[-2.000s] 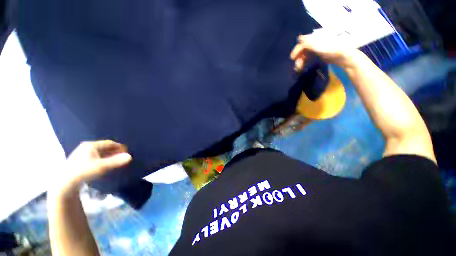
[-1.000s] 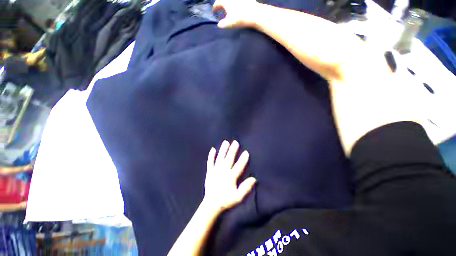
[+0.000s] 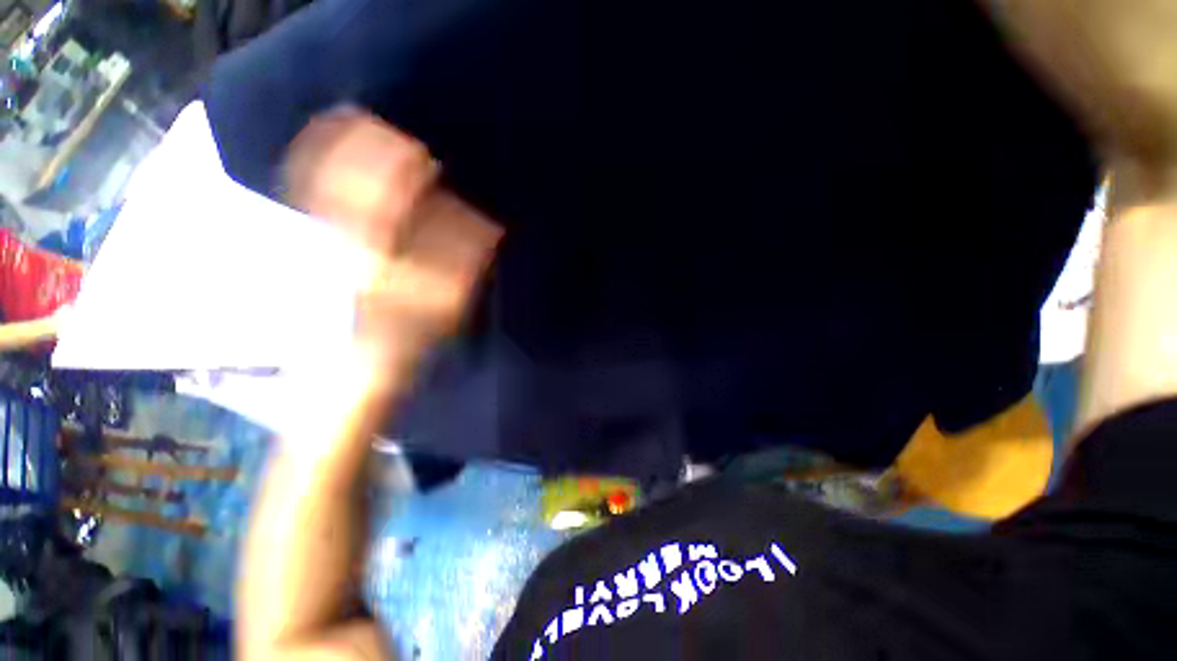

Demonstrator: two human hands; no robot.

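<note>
The dark navy coat (image 3: 723,233) fills the middle of the view, a wide dark sheet of cloth raised close in front of me, its lower edge near my black shirt. My left hand (image 3: 394,220) is blurred at the coat's left side, fingers curled; whether it pinches cloth cannot be told. My right arm enters at the right edge; my right hand (image 3: 1110,65) is blurred and cut off at the top right corner, its fingers not visible.
A white table top (image 3: 220,284) shows at the left. A round orange-yellow stool (image 3: 981,458) stands at lower right on the blue floor (image 3: 478,568). A person's red garment and arm (image 3: 36,291) are at the far left. A yellow-green item with red (image 3: 591,498) lies below the coat.
My left hand has moved up and left from flat on the coat, now curled. My right hand has moved right to the picture's edge. The coat appears raised and closer; the stool shows again.
</note>
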